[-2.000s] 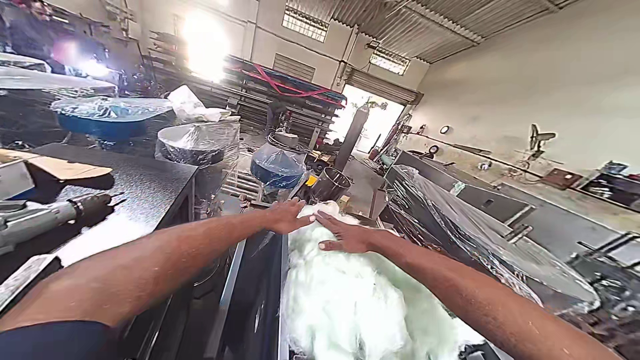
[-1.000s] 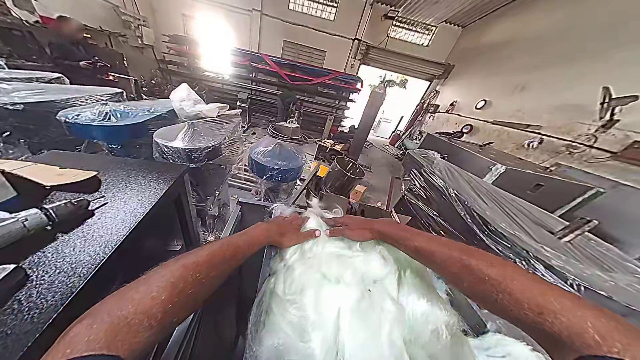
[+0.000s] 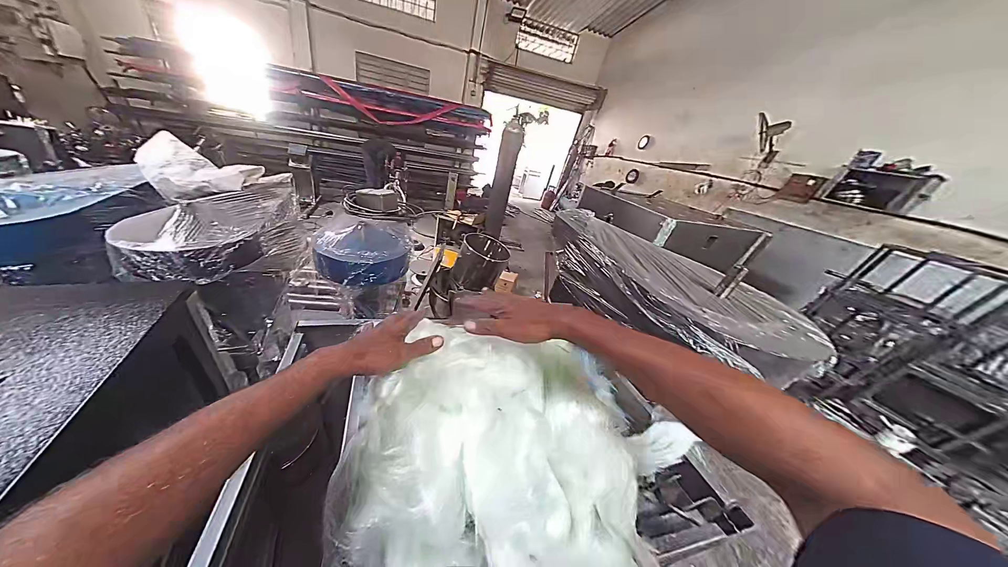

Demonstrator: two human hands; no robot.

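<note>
A large heap of white fibrous material [image 3: 488, 449], loose and fluffy, fills the lower middle of the head view. My left hand [image 3: 390, 344] rests at its far left edge with the palm down. Just right of it, my right hand [image 3: 516, 316] lies over the far edge of the heap, fingers pointing left. The two hands are close together but apart, and neither is closed around anything. Part of the heap's near side runs out of view, and what supports it is mostly hidden. Clear plastic film shows along its left side.
At the left stands a speckled dark tabletop [image 3: 71, 346]. Beyond are a plastic-wrapped blue round piece [image 3: 362, 252], a black bucket [image 3: 480, 260] and a tall gas cylinder [image 3: 504, 177]. Long plastic-wrapped panels [image 3: 669, 283] lie to the right. A person [image 3: 376, 161] bends near the metal rack.
My hands have moved apart; they were touching or nearly so a second ago at the heap's far end. The view has shifted somewhat to the right.
</note>
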